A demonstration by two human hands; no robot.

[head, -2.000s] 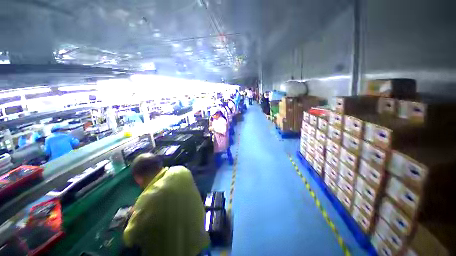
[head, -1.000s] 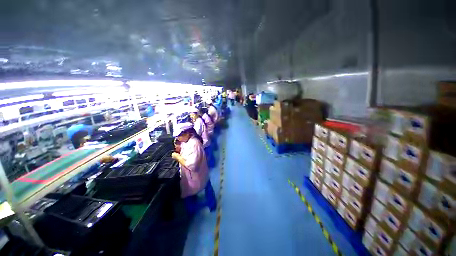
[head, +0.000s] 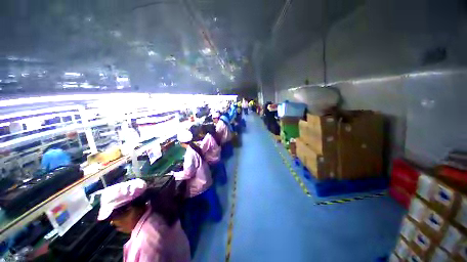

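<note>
Neither of my hands is in the picture. Nearest in front of me is the blue floor aisle (head: 261,204) with yellow-and-black edge lines. At the lower left, black trays (head: 89,235) lie on the line bench, partly hidden by a person in a pink smock and cap (head: 156,238). At the lower right, white-labelled cartons (head: 427,225) are stacked, cut off by the picture's edge.
Several people in pink stand along the left bench, one at mid-left (head: 194,171). Large brown cartons (head: 358,148) stand on a blue pallet (head: 348,187) at the right. Red boxes (head: 404,179) are beside the wall. More people are far down the aisle.
The view has moved forward along the aisle. The person in yellow has left view, people in pink are nearer, and the white-labelled cartons have slid towards the lower right edge.
</note>
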